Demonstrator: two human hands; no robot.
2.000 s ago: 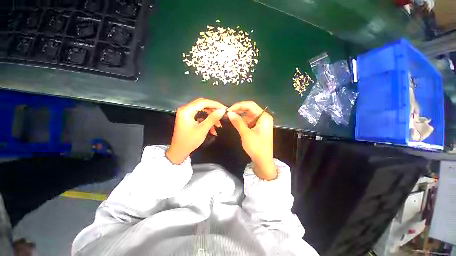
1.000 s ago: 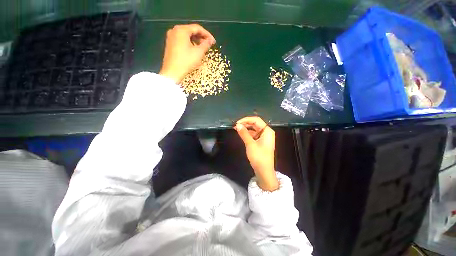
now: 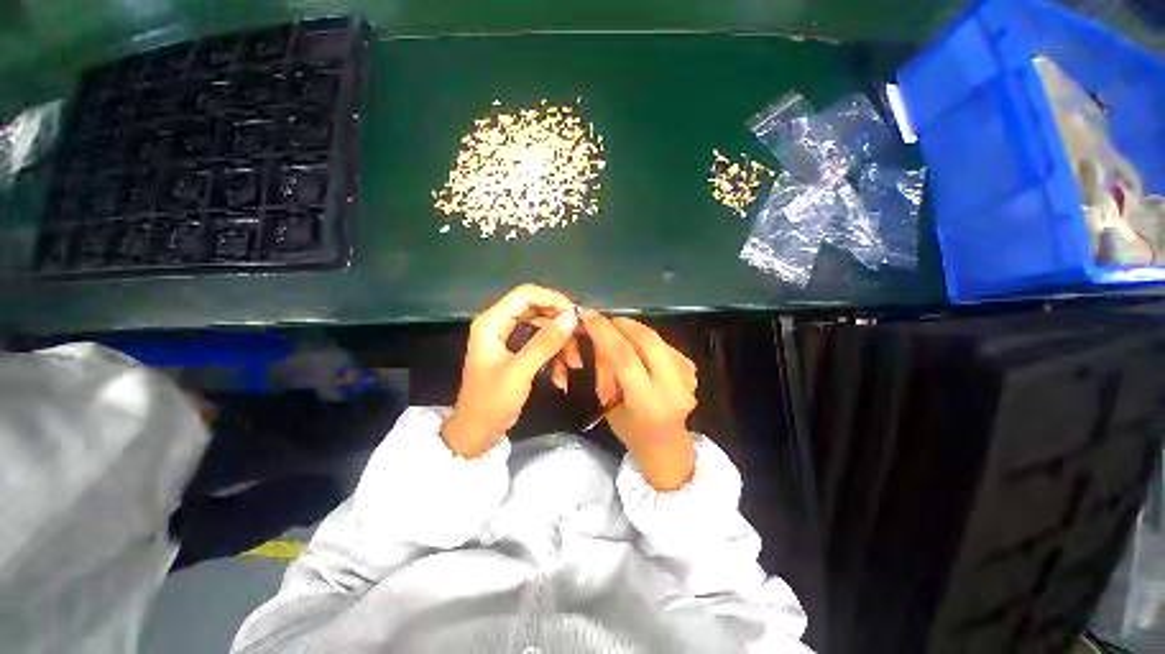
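Note:
My left hand (image 3: 509,364) and my right hand (image 3: 645,383) meet at the fingertips just below the bench edge. Between the fingertips is a tiny dark piece (image 3: 579,313), mostly hidden; it looks like a black plastic housing. A thin strip, seemingly the tweezers (image 3: 601,413), sticks out below my right hand, held in its fingers. A large loose pile of tiny pale gold pieces (image 3: 526,173) lies on the green mat beyond my hands. A smaller gold-and-black pile (image 3: 737,183) lies to its right.
A black blister tray (image 3: 351,153) is at left. Clear zip bags (image 3: 830,192) lie beside the small pile. A blue bin (image 3: 990,166) with pale items is at far right. Dark stacked trays (image 3: 1022,473) are below the bench edge at right. Another person's striped sleeve (image 3: 90,473) is at lower left.
My left hand has come back from the large pile to meet my right hand. My right hand has turned, so the thin strip now points down and left. The view has shifted slightly.

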